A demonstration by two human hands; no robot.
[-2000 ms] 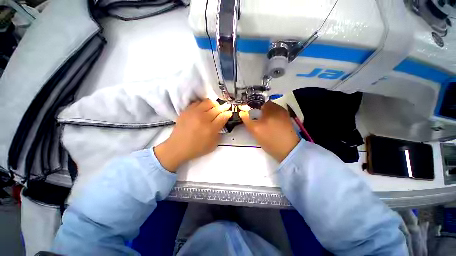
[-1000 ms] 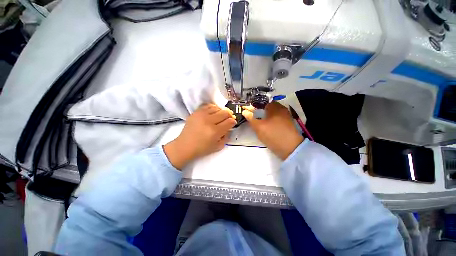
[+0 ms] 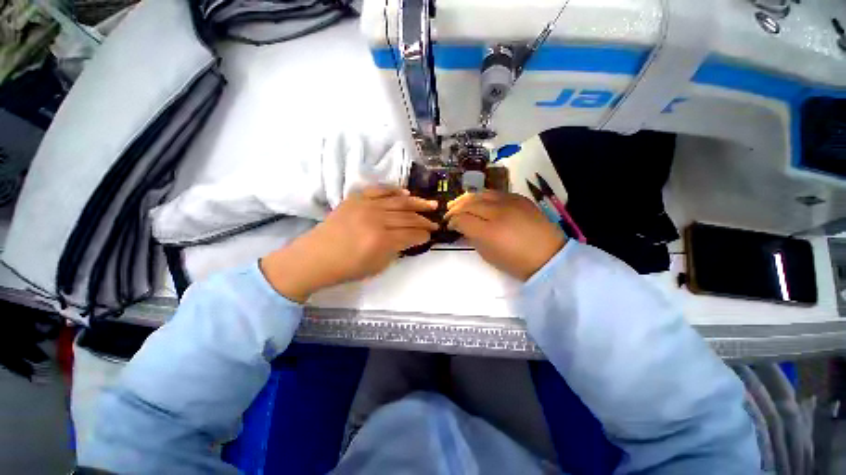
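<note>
A small black piece [image 3: 423, 228] lies under the presser foot [image 3: 443, 176] of the white sewing machine [image 3: 594, 70]. My left hand [image 3: 357, 237] rests on the black piece from the left, fingertips beside the foot. My right hand [image 3: 508, 227] presses it from the right, fingertips close to the left ones. The pale grey panel [image 3: 269, 190] with a dark edge lies bunched to the left of the needle, behind my left hand. The needle tip and the seam are too small to make out.
A stack of panels with dark edges [image 3: 139, 176] lies far left. Right of my right hand are pink and blue thin tools [image 3: 559, 211], a black cloth pile [image 3: 612, 195] and a smartphone [image 3: 751, 263]. A ruler strip [image 3: 417, 331] runs along the table's front edge. A brown block [image 3: 498, 178] sits behind my right hand.
The view has shifted. The panel is more bunched and its dark edge has moved. More of the black piece shows by my left fingertips, and the brown block now shows. Both hands remain at the needle.
</note>
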